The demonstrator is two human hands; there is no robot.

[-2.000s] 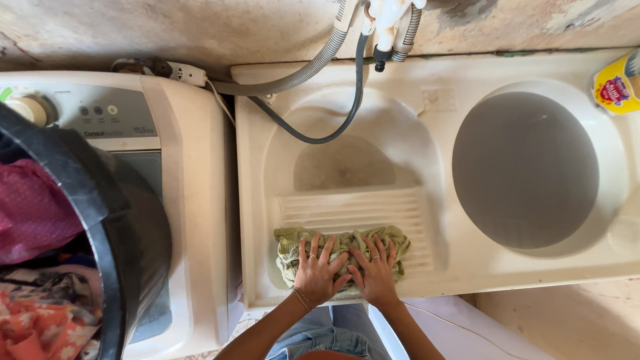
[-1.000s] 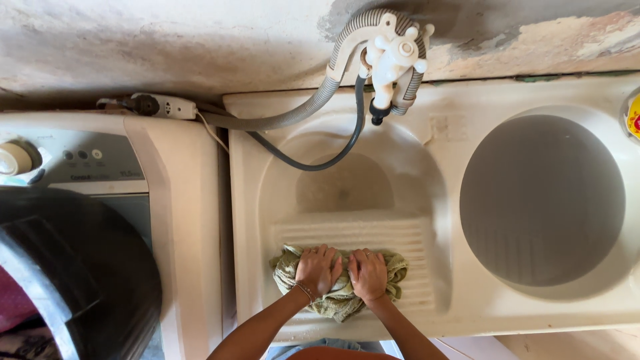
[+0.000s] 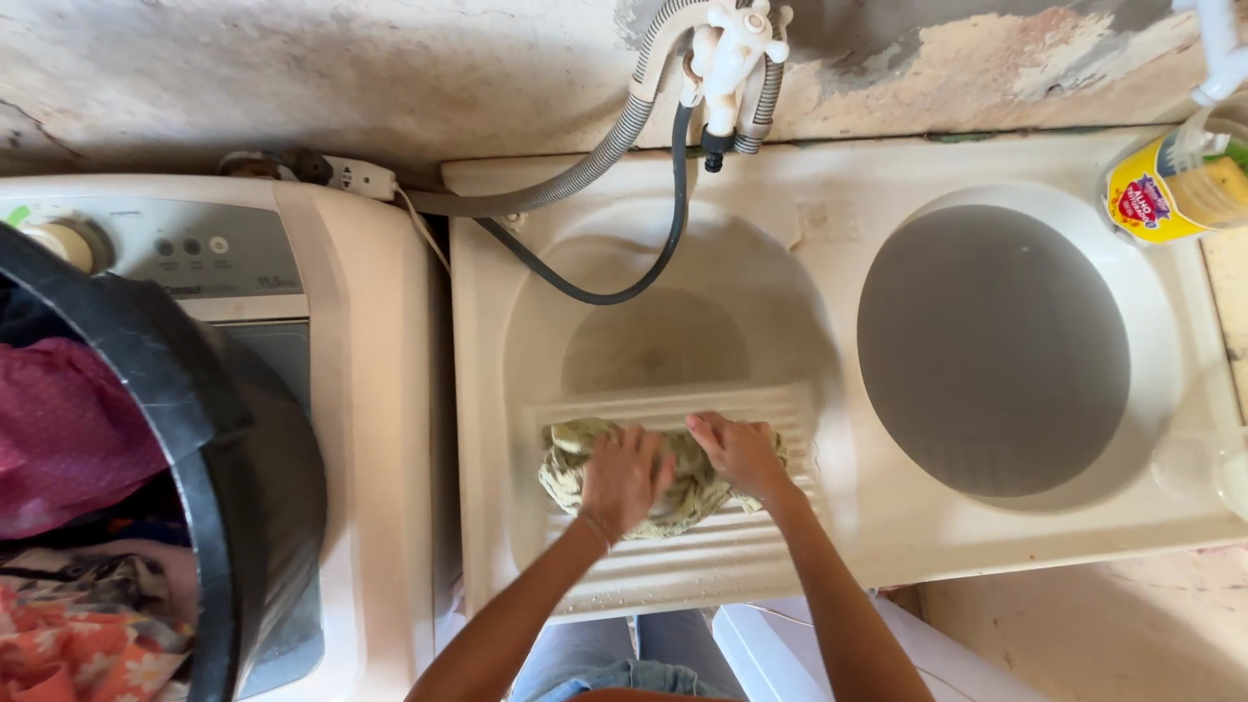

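A wet, bunched green patterned cloth (image 3: 692, 492) lies on the ribbed washboard (image 3: 682, 575) of a cream laundry sink. My left hand (image 3: 626, 480) rests on the cloth's left half, its fingers blurred and somewhat spread. At the cloth's right part, my right hand (image 3: 741, 453) presses with bent fingers; whether it grips any fabric is hard to tell. Behind the washboard is the left basin (image 3: 663, 341), with a little cloudy water at its bottom.
Grey water (image 3: 994, 351) stands in the right basin. A white tap (image 3: 731, 63) and a dark hose (image 3: 624, 297) hang over the left one. A yellow-labelled plastic container (image 3: 1150, 195) is at the right rim. Left, a black tub (image 3: 263, 468) of clothes sits on a washing machine (image 3: 370, 390).
Both hands have shifted on the cloth, and the right hand is now turned inward with its fingertips at the cloth's far edge. The cloth is bunched differently.
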